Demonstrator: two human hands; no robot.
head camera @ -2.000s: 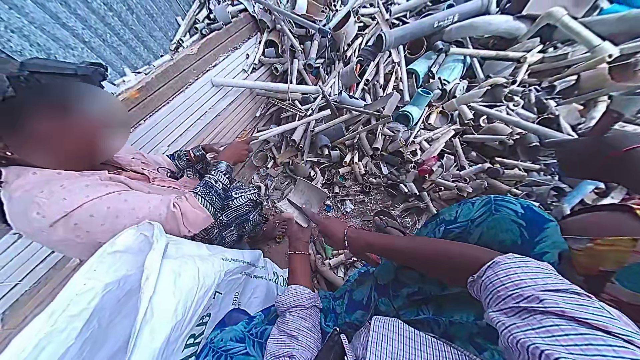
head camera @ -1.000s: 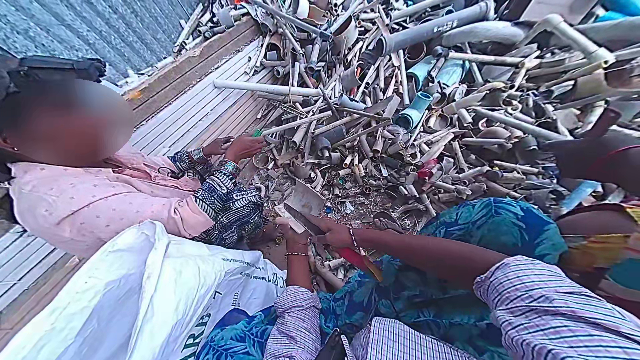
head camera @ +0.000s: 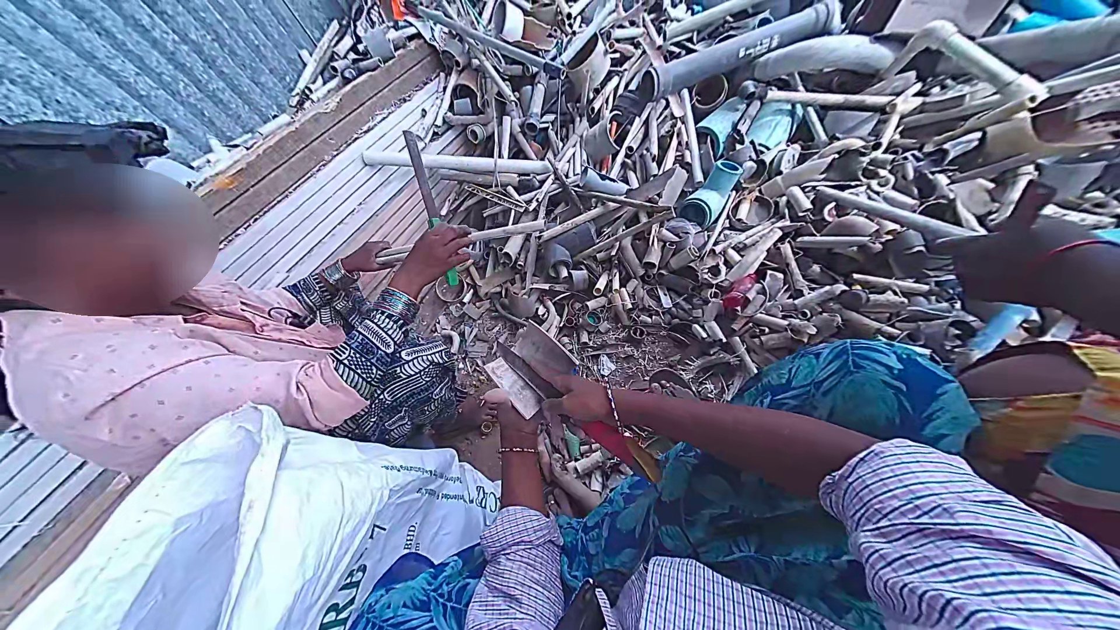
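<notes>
Near the centre, my left hand holds a pale flat piece of plastic, tilted. Beside it, my right hand is closed on a knife, its dark blade lying along the pale piece. A red and yellow part, apparently its handle, sticks out below my right wrist. A grey curved pipe piece is just beyond the blade. Small pipe scraps lie below my hands.
At the left, a co-worker in a pink top holds a pale pipe and a green-handled blade. A heap of plastic pipe scraps spreads ahead. A white sack lies lower left. Another person's arm reaches in from the right.
The co-worker's hands have risen, and the green-handled blade now stands against a pipe. The red and yellow part by my right wrist shows one second ago and now, but not two seconds ago.
</notes>
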